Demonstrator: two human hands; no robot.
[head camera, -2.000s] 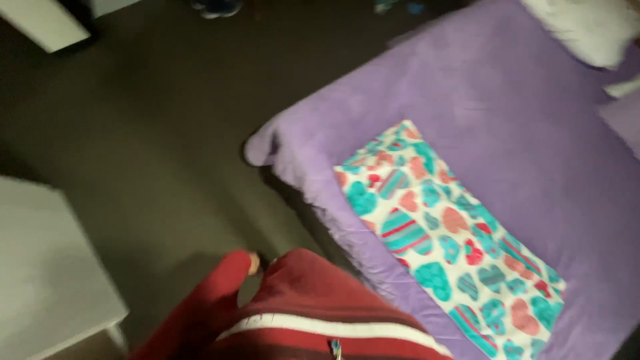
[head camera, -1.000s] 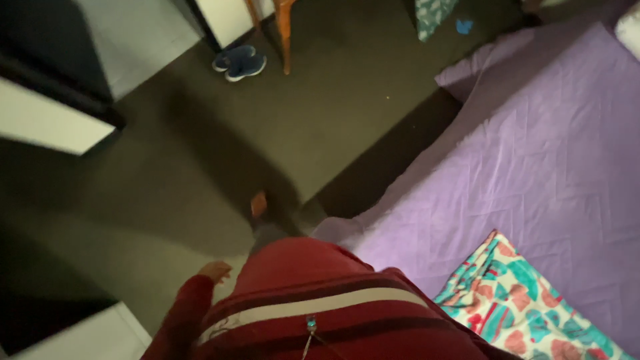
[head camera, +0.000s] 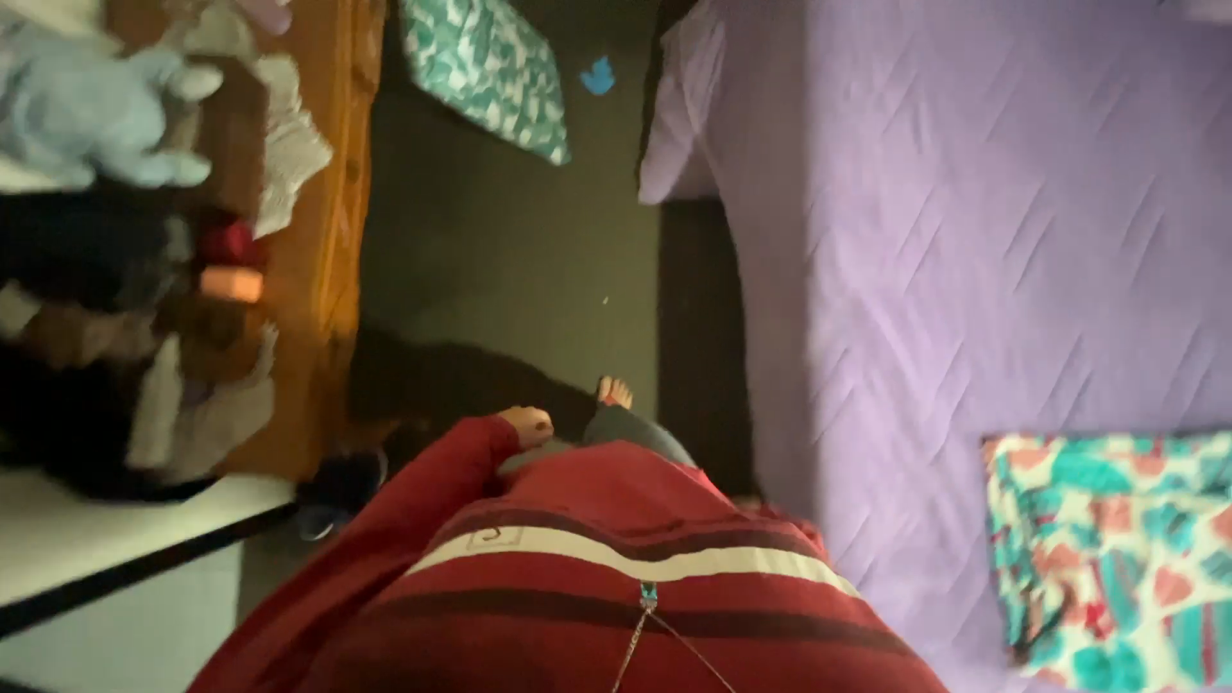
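My left hand (head camera: 528, 424) hangs low beside my body, at the end of a red sleeve. Its fingers look curled, but whether they hold anything is not visible. My right hand is out of sight. To my right a purple cover (head camera: 924, 289) lies over the bed, and on it is a folded fabric (head camera: 1121, 558) with teal, coral and white hearts, touched by neither visible hand.
A wooden dresser or table (head camera: 332, 241) at left bears a blue plush toy (head camera: 96, 111) and mixed items. On the dark floor lie a green-and-white patterned cushion (head camera: 491, 77) and a small blue object (head camera: 598, 76). Dark shoes (head camera: 337, 491) are beside the furniture.
The view has moved forward along the bed, with the wooden furniture now at left. The patterned fabric appears folded, whereas two seconds ago it lay spread out.
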